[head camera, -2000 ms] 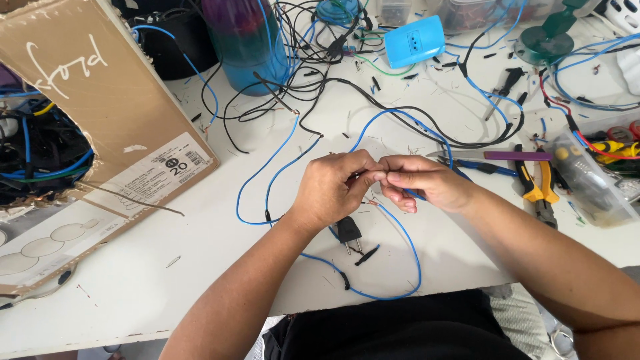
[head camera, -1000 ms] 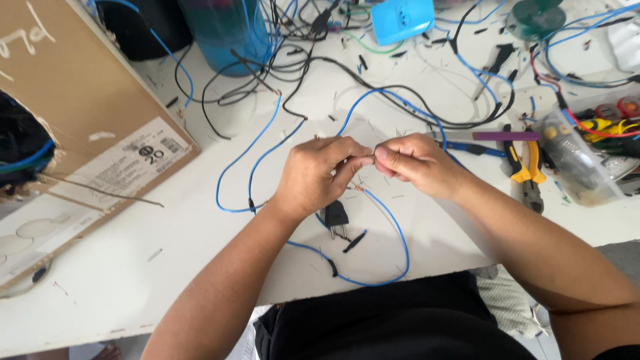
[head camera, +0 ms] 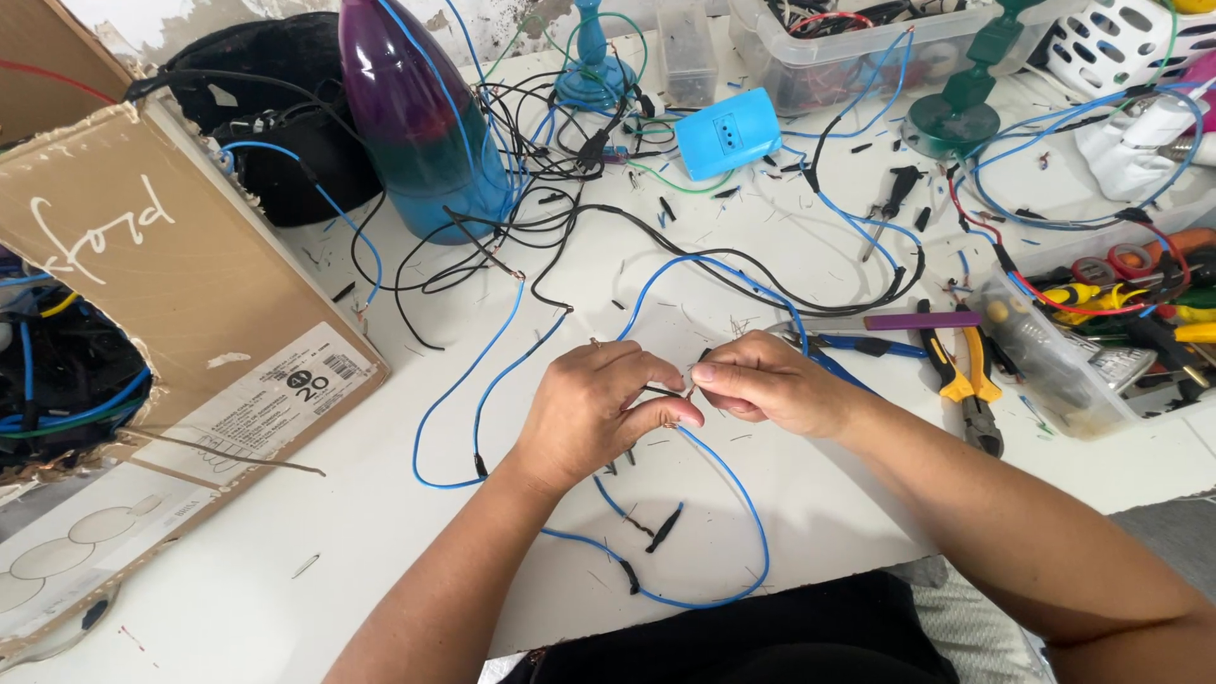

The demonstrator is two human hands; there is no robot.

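Near the middle of the head view my left hand (head camera: 603,408) pinches a short black wire (head camera: 662,390) between thumb and fingers. My right hand (head camera: 774,385) faces it closely, its thumb and forefinger closed on a bare copper wire end and something dark, partly hidden. A blue wire (head camera: 741,475) runs from bare copper at my left thumb and loops down toward the table's front edge. Behind my hands curves another blue wire (head camera: 655,275). Below my left hand, a short black taped piece (head camera: 664,528) lies beside a blue wire's twisted bare end.
A cut cardboard box (head camera: 228,275) stands left. Yellow-handled pliers (head camera: 969,380), a purple strip (head camera: 921,321) and a plastic tool bin (head camera: 1092,380) are right. A screwdriver (head camera: 893,204), a blue socket plate (head camera: 730,133), tangled black cables (head camera: 589,214) and a tall painted bottle (head camera: 418,123) lie or stand behind.
My fingertips have parted slightly, and the black wire and copper end now show between them. The black plug seen below my hands earlier is now mostly hidden by my left hand.
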